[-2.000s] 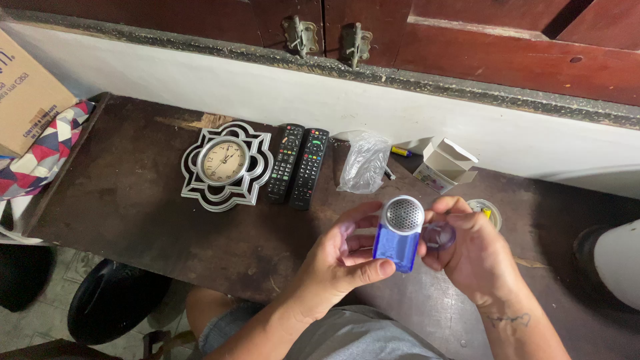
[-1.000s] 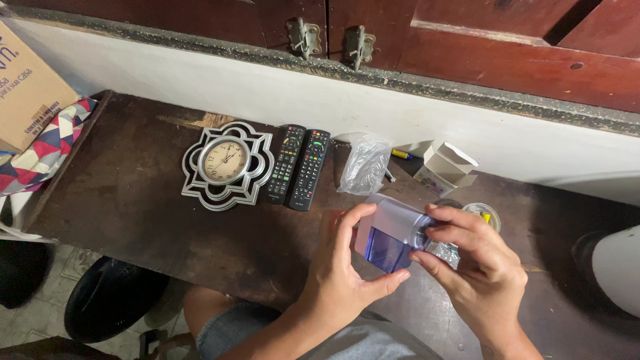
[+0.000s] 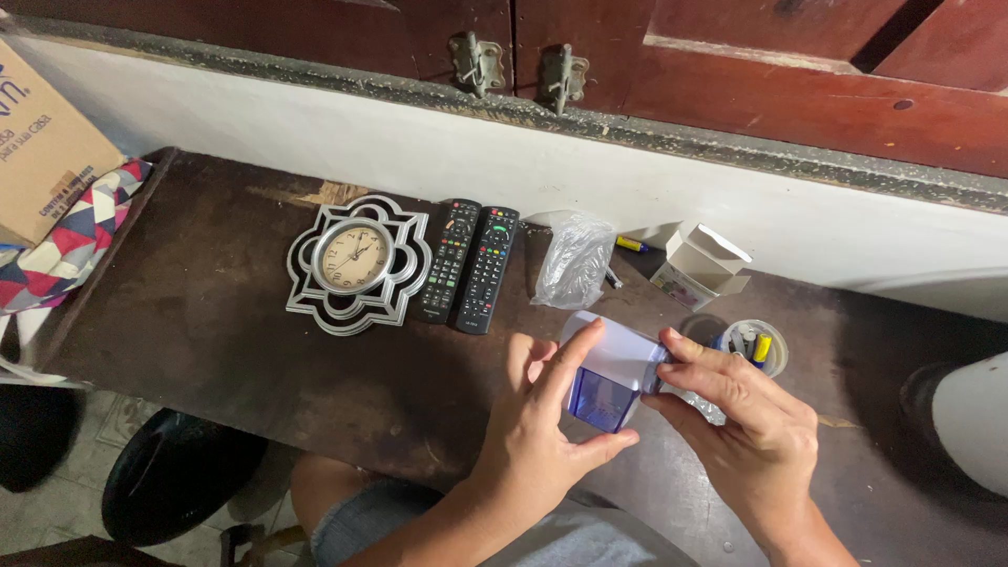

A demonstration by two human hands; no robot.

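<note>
A white and translucent blue fabric shaver (image 3: 605, 398) is held over the dark wooden table, lying sideways between my hands. My left hand (image 3: 543, 417) grips its body, with the thumb below and the fingers above. The fingertips of my right hand (image 3: 736, 417) pinch a clear cap (image 3: 658, 368) at the shaver's right end; whether the cap sits on the head cannot be told. Just beyond the hands are a clear plastic bag (image 3: 576, 260), an open small carton (image 3: 699, 266) and a round tub (image 3: 776, 346) with batteries in it.
A silver-framed clock (image 3: 354, 256) lies left of two black remote controls (image 3: 449, 264). A yellow and blue battery (image 3: 631, 244) is by the wall. On the left stands a cardboard box (image 3: 55, 150) over patterned cloth (image 3: 79, 244); a white cylindrical object (image 3: 976, 425) is at the right.
The shaver has turned from upright, with its perforated metal head showing, to sideways with the head out of view. My right hand has brought the clear cap to the shaver's end.
</note>
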